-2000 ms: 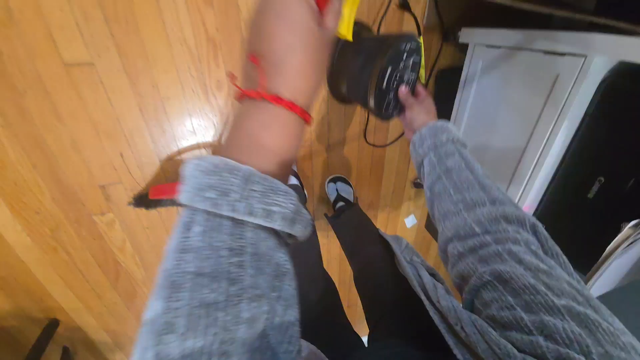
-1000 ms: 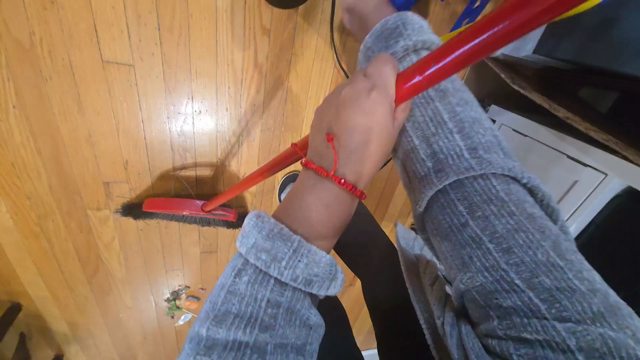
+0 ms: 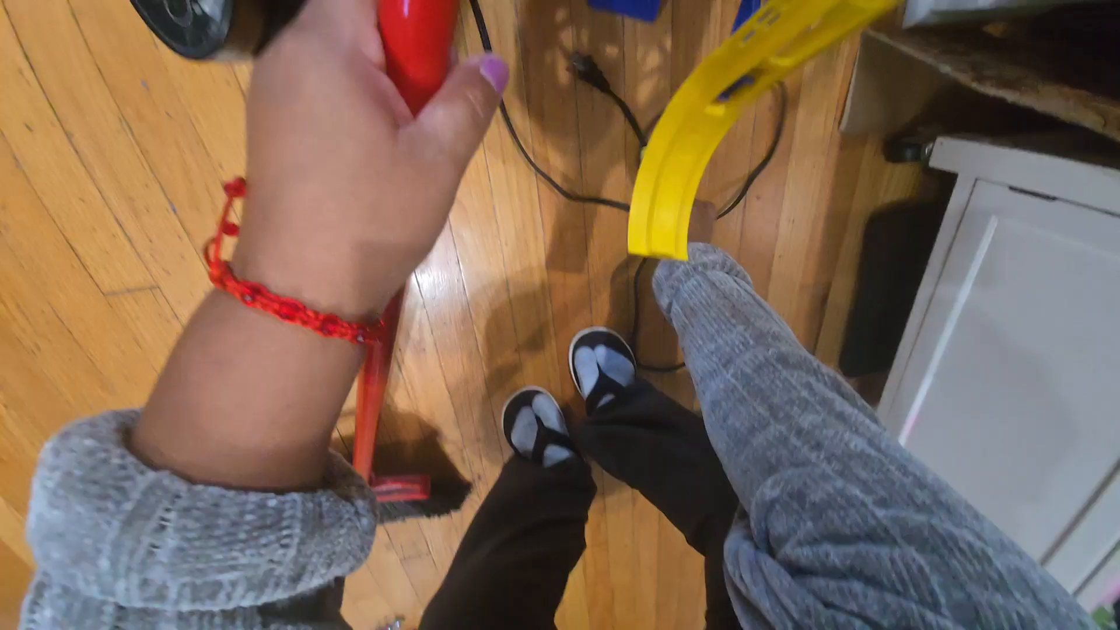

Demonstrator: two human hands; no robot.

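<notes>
My left hand (image 3: 350,149), with a red cord bracelet on its wrist, is closed around the thick red handle (image 3: 418,48) of a broom. The handle runs down behind my wrist to the broom's red head with dark bristles (image 3: 416,494), which is low on the wood floor beside my feet. My right hand (image 3: 703,220) is mostly hidden by a curved yellow plastic track piece (image 3: 678,166); only a bit of skin shows past the grey cuff, so its fingers and any hold cannot be made out.
A round black object (image 3: 197,26) is at the top left. Black cable (image 3: 560,188) with a plug (image 3: 588,70) loops over the floor ahead of my feet. A white cabinet (image 3: 1015,350) stands at the right, below a wooden edge. Blue pieces (image 3: 626,7) show at the top.
Two seconds ago my right hand was at a black cylindrical object; it is now behind the yellow track piece. Since one second ago, the broom handle has swung from a diagonal to nearly upright in view.
</notes>
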